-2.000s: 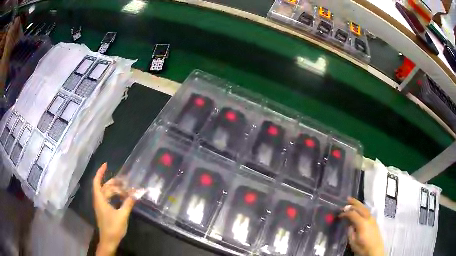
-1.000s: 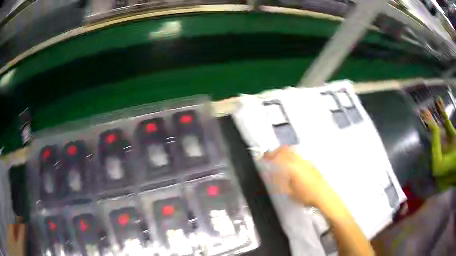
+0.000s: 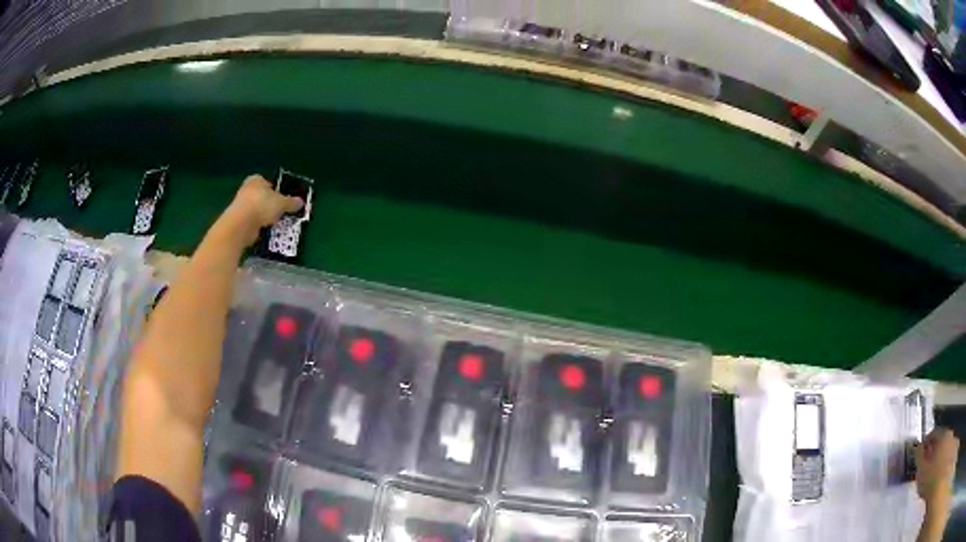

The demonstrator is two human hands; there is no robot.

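Observation:
My left hand (image 3: pixel 265 201) reaches over the green belt with its fingers across the screen of a phone board assembly (image 3: pixel 285 235); I cannot tell if they grip it. My right hand (image 3: pixel 936 457), small near the right edge, touches a front housing (image 3: pixel 914 420) at its right side; its grip is unclear. Another front housing (image 3: pixel 808 447) lies on the right white sheets (image 3: pixel 768 482). The clear blister tray (image 3: pixel 678 360) holds black units with red dots (image 3: pixel 458 418) in pockets. Its lower row is cut off by the bottom edge.
More board assemblies (image 3: pixel 149 201) lie on the green belt (image 3: pixel 508 233) at left. Front housings (image 3: pixel 66 302) lie on white sheets (image 3: pixel 21 265) at far left. A far-side blister tray (image 3: pixel 604 58) and a metal support (image 3: pixel 911 337) stand beyond and to the right.
The view has swung back left and up. My left hand has come from the lower left edge to the board on the belt. My right hand has moved to the housing at the far right.

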